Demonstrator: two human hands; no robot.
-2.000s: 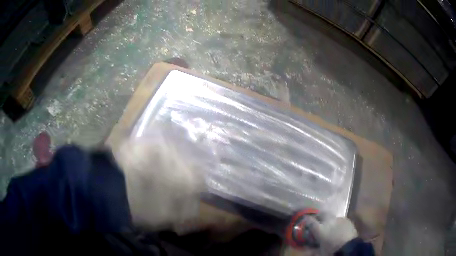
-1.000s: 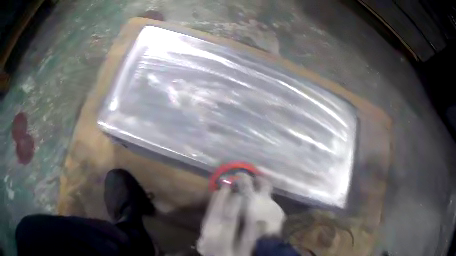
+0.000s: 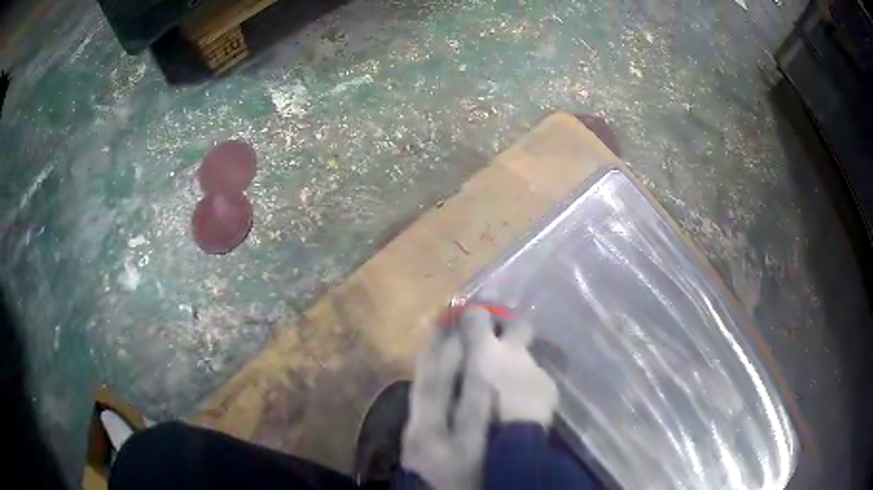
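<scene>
The silvery metal housing [image 3: 651,335] lies with its broad swirl-marked face up on the tan board [image 3: 383,287], at the right of the view. The orbital sander [image 3: 493,311] shows only as a red rim at the housing's near left corner. My left hand [image 3: 440,402] and my right hand [image 3: 517,375], both in whitish gloves, are side by side and closed over the sander. Both are blurred, and they hide the sander's body and most of the fingers.
Two dull-red sanding discs [image 3: 225,196] touch on the green-grey floor at left. Another disc [image 3: 601,134] lies by the board's far corner. A wooden pallet [image 3: 225,38] stands at top left. A dark shoe [image 3: 383,431] is on the board. Dark stacked goods [image 3: 842,86] stand at top right.
The view has swung left, so the housing sits further right. My left hand has joined my right on the sander, which has moved along the near edge to the left corner.
</scene>
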